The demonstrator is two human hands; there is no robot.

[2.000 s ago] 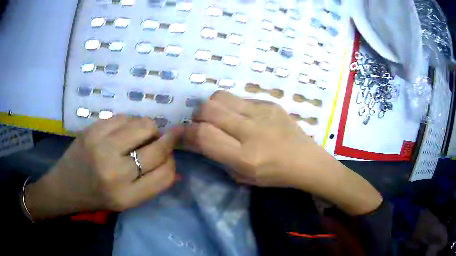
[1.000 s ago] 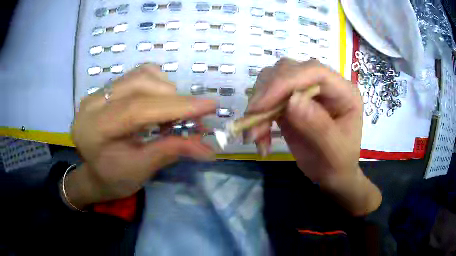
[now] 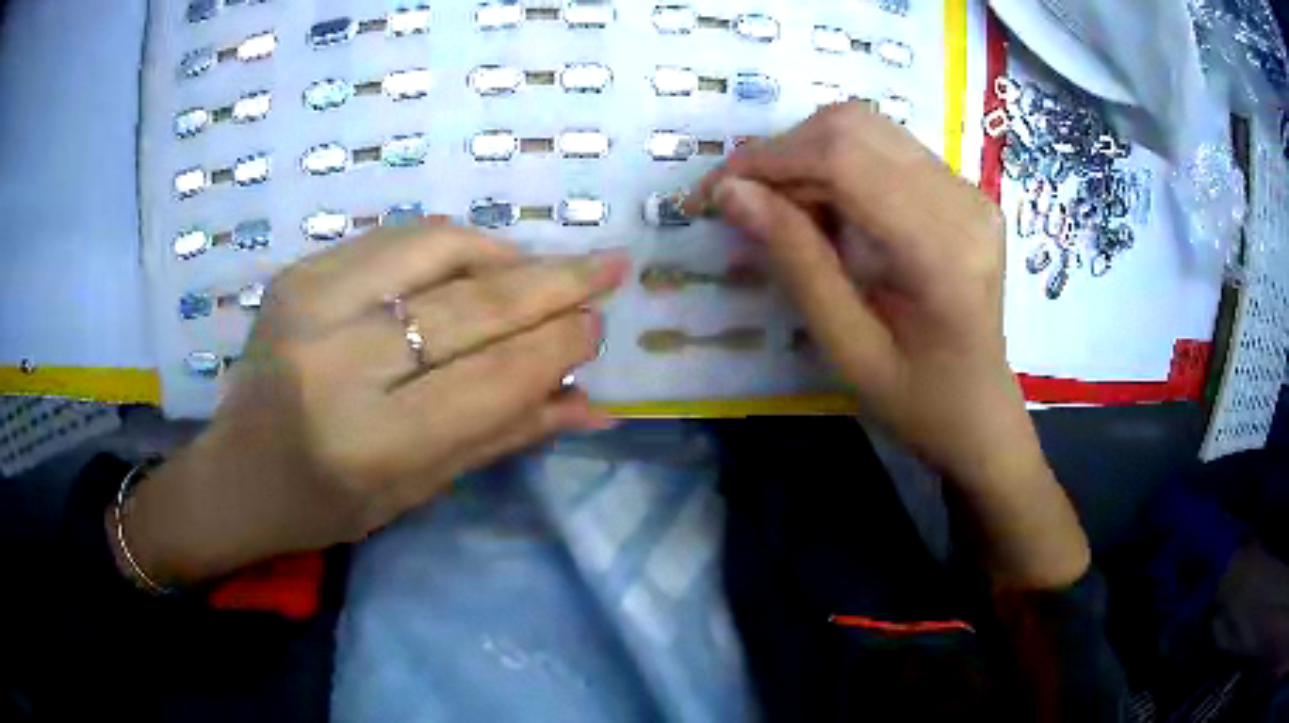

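Note:
The white slotted tray (image 3: 622,389) lies in front of me. Silver oval parts fill most of its slots; a few tan-brown dumbbell slots near the front, right of centre, hold none. My left hand (image 3: 410,353) is palm down over the tray's front left. A small glint of a metal part (image 3: 568,379) shows between its thumb and fingers. My right hand (image 3: 891,240) has its thumb and forefinger pinched at a slot right of centre, beside a silver part (image 3: 667,209) lying in the slot's left end. The fingers hide that slot's right end; no stick can be clearly made out.
A heap of loose metal parts (image 3: 1074,184) lies on the red-bordered sheet (image 3: 1117,346) at the right. A pale curved sheet or bag (image 3: 1103,50) and a crinkled clear bag (image 3: 1216,198) lie behind and beside it. Another slotted tray (image 3: 1251,367) stands at the far right.
My right hand has moved from beside my left fingertips to a slot farther back, and the stick seen in it is no longer clearly visible. My left hand has turned palm down. The view has shifted.

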